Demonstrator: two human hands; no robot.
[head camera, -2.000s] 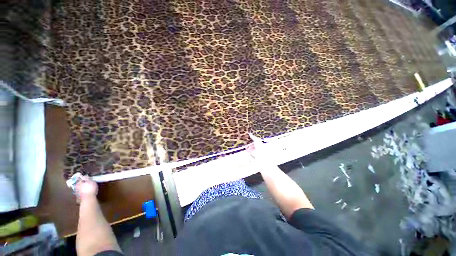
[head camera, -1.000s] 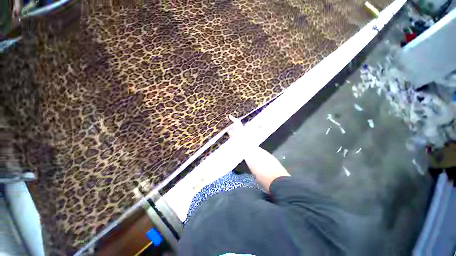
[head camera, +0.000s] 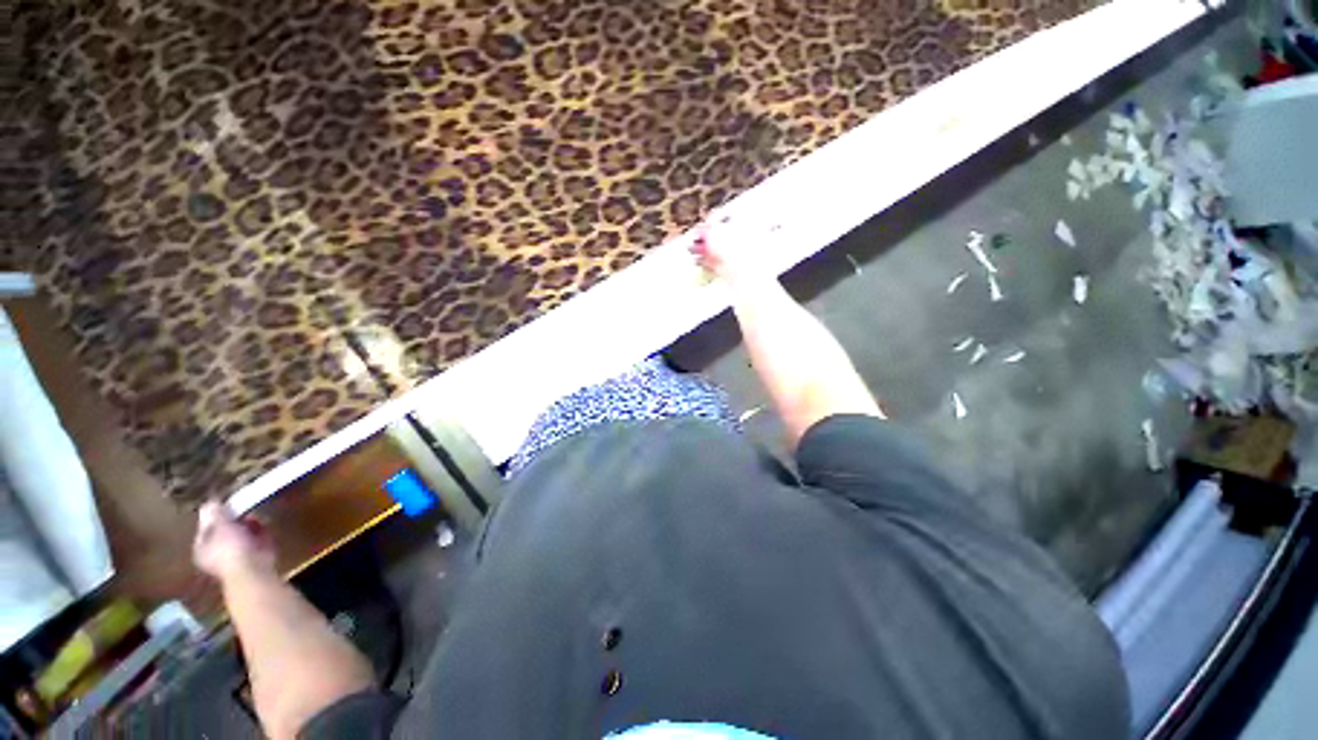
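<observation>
Leopard-print fabric (head camera: 535, 159) covers the table, its pale edge running diagonally along the near side. My left hand (head camera: 234, 544) pinches the fabric edge at its near left corner. My right hand (head camera: 714, 255) is at the same edge near the middle, fingers curled on it over the white underlay paper (head camera: 896, 152); its fingertips are small and blurred. A metal rail (head camera: 445, 460) with a dark groove comes out from under the fabric edge between my hands, with a blue piece (head camera: 411, 493) beside it.
Brown tabletop (head camera: 340, 492) shows at the near left, with a white sheet (head camera: 44, 492) at the left. My body is against the table edge. Scraps (head camera: 1207, 260) lie heaped on the grey floor (head camera: 896, 318) at right. A pale roll (head camera: 1171, 593) is at lower right.
The view has swung and moved closer. My left hand, out of view a second ago, shows again at the left corner. My right hand's extended finger is now curled at the edge.
</observation>
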